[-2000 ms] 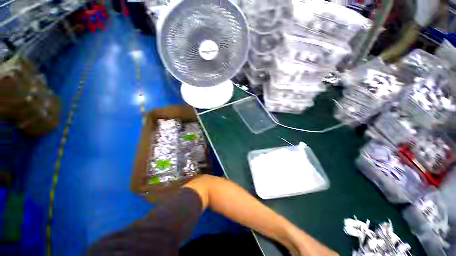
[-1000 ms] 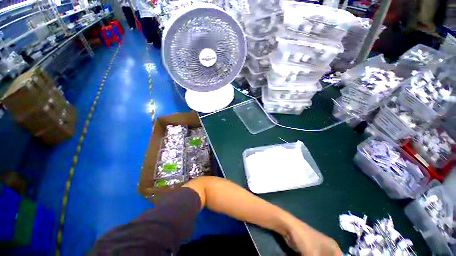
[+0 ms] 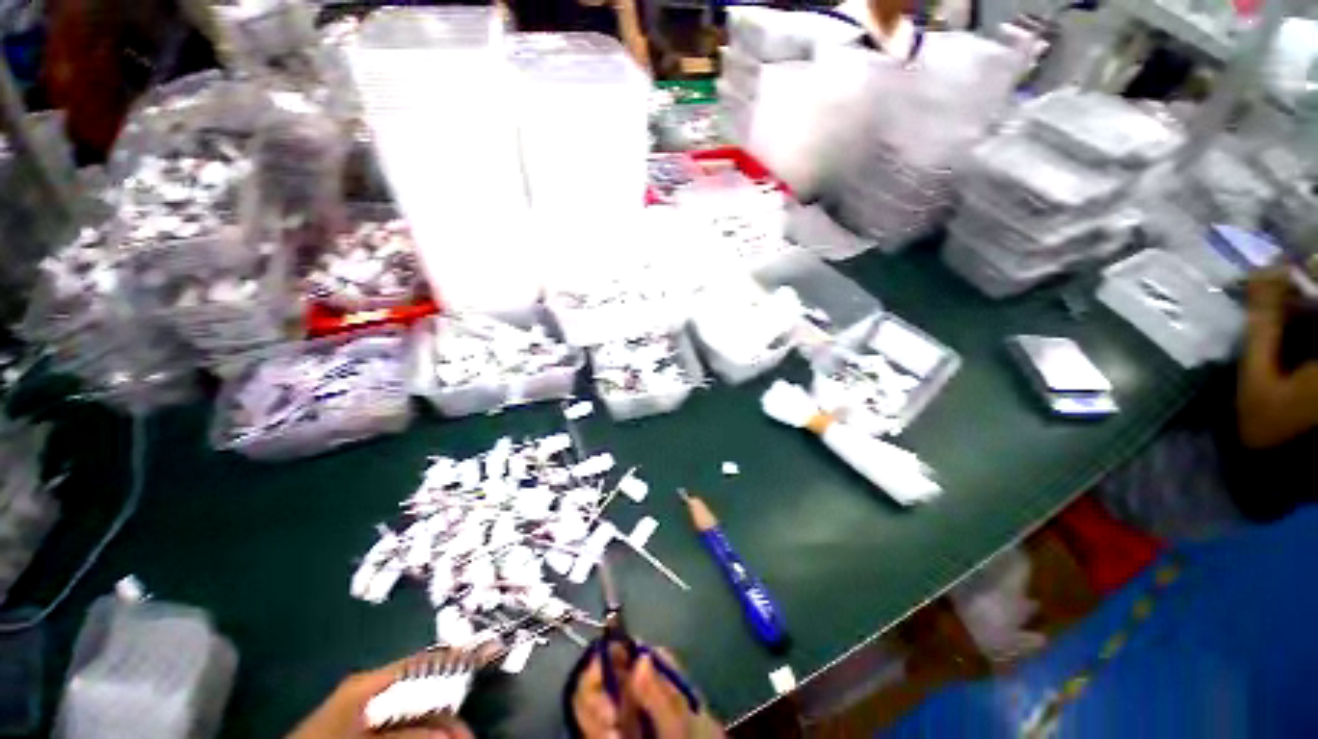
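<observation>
A loose pile of white-headed parts with thin stems [image 3: 499, 527] lies on the green bench. My left hand [image 3: 354, 707], cut off by the bottom edge, holds a batch of parts [image 3: 419, 693] side by side like a comb, left of the pile's lower edge. My right hand [image 3: 643, 705], also cut off below, holds a dark-handled tool like scissors or pliers [image 3: 613, 621]. Its thin jaws point up at the pile's right side; whether they grip a part I cannot tell. A blue pen-shaped tool [image 3: 740, 580] lies right of my right hand.
Clear tubs of parts [image 3: 499, 364] line the back. A rolled white bundle [image 3: 867, 455] lies at right beside a small tub [image 3: 925, 354]. The packing box [image 3: 145, 671] is at lower left. Stacked boxes [image 3: 1041, 195] and another person's arm [image 3: 1269, 375] are at right.
The view has swung right, away from the fan and carton. The packing box now sits at lower left. Both hands, the held batch and the dark-handled tool have come into view.
</observation>
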